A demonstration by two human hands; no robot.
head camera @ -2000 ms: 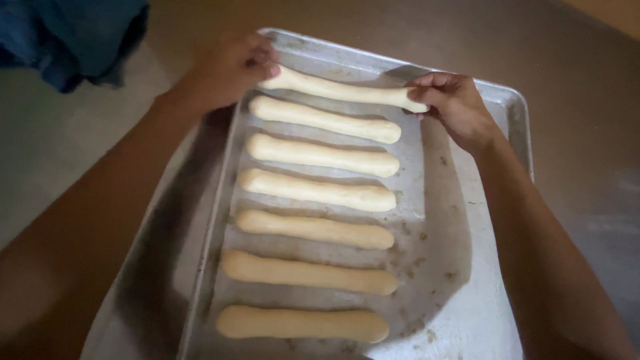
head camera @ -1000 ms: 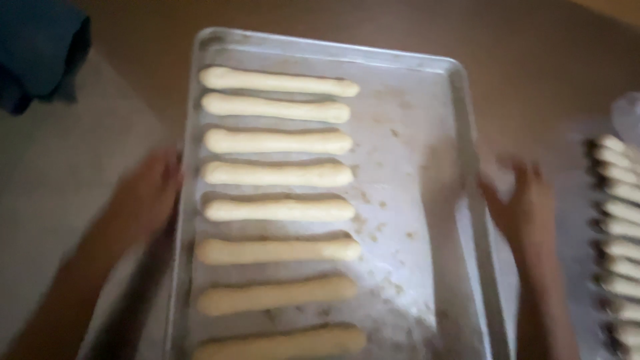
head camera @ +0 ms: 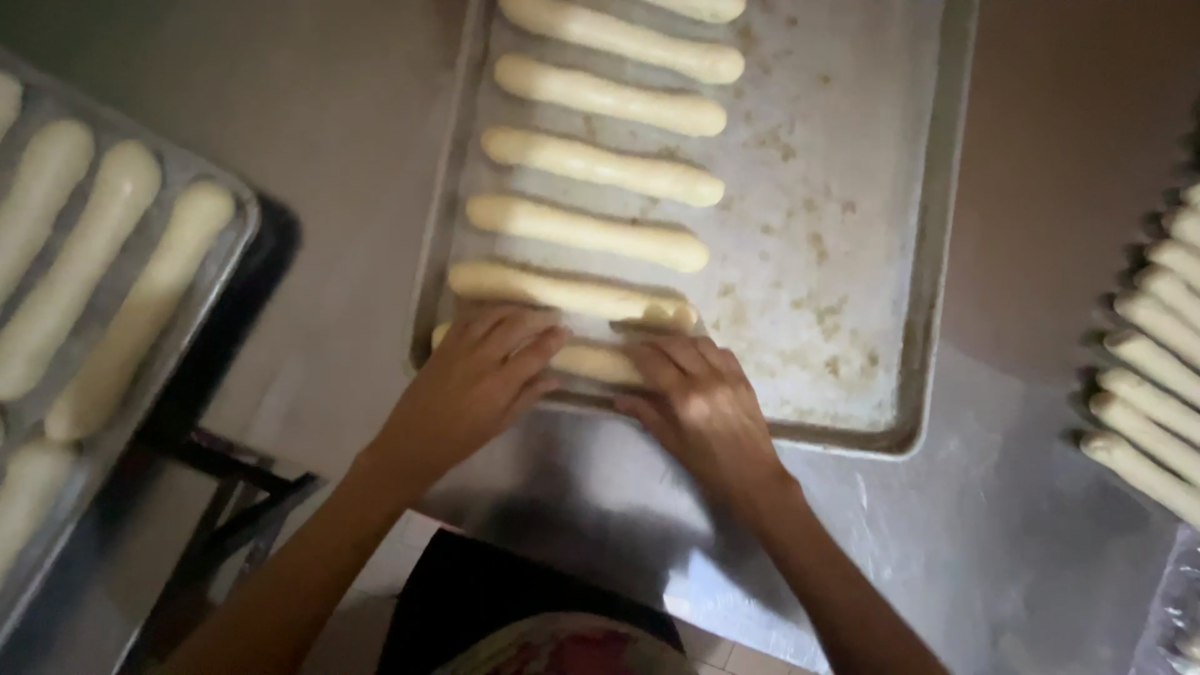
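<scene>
A metal baking sheet bears several pale dough sticks in a column on its left side. My left hand lies over the left part of the nearest dough stick, beside the sheet's near rim. On the right part of that same stick rests my right hand, fingertips on the dough. Just beyond both hands is another dough stick. Whether the fingers close around the nearest stick or only press on it is hidden by the hands.
Left of the sheet stands a second metal tray with long dough sticks. At the right lies a row of dough sticks on the metal table. A dark metal frame stands below the left tray.
Two seconds ago both hands held the ends of the farthest dough stick; one second ago they were at the sheet's sides. Now they are on the nearest stick. The view has shifted toward the near edge.
</scene>
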